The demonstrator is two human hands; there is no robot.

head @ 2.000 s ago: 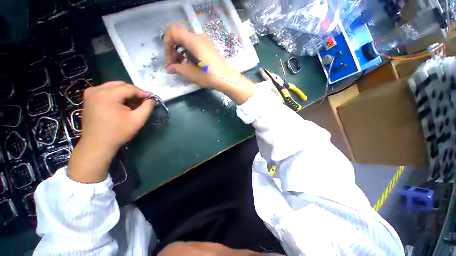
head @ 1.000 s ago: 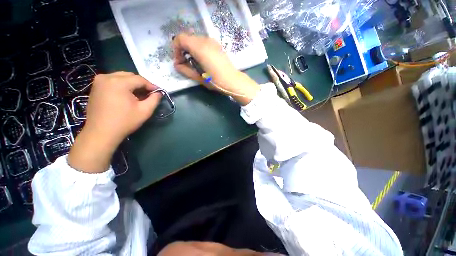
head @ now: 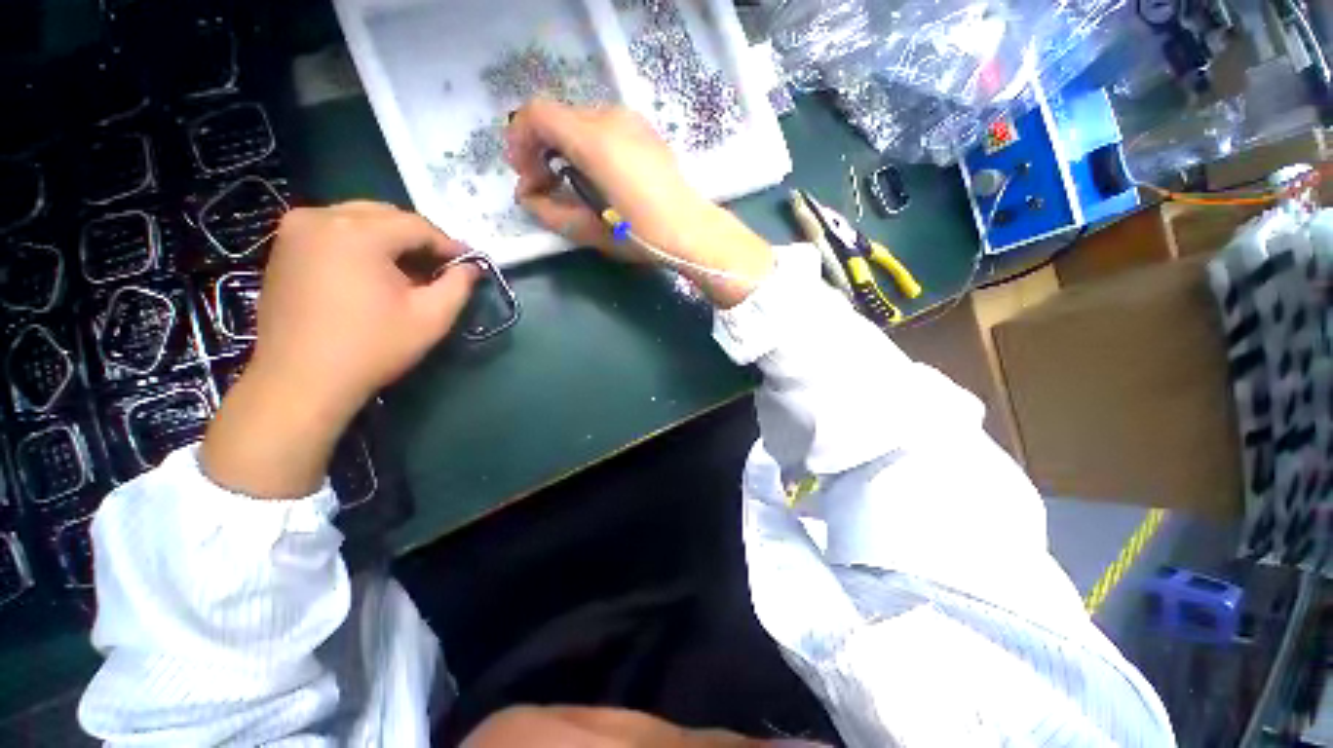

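My left hand (head: 355,307) pinches one side of a watch case frame (head: 507,301), a thin dark and silver rounded ring held above the green mat. My right hand (head: 614,183) holds a vacuum pick-up pen (head: 580,190) with a dark barrel, a blue and yellow rear end and a thin clear hose running over the wrist. The right fingers are over the larger section of the white parts tray (head: 386,105), where small grey parts (head: 544,76) lie scattered. The pen tip is hidden by the fingers. Darker, shinier parts (head: 684,73) lie in the smaller section.
A glossy black blister tray (head: 88,351) with frames in pockets fills the left. Yellow-and-black pliers (head: 855,260) and a spare frame (head: 889,189) lie right of the tray. Beyond are clear plastic bags (head: 936,66), a blue control unit (head: 1031,178) and a cardboard box (head: 1118,387).
Since two seconds ago, the view has shifted slightly. My left hand still holds the frame, which has turned a little. My right hand stays over the larger section with the pen.
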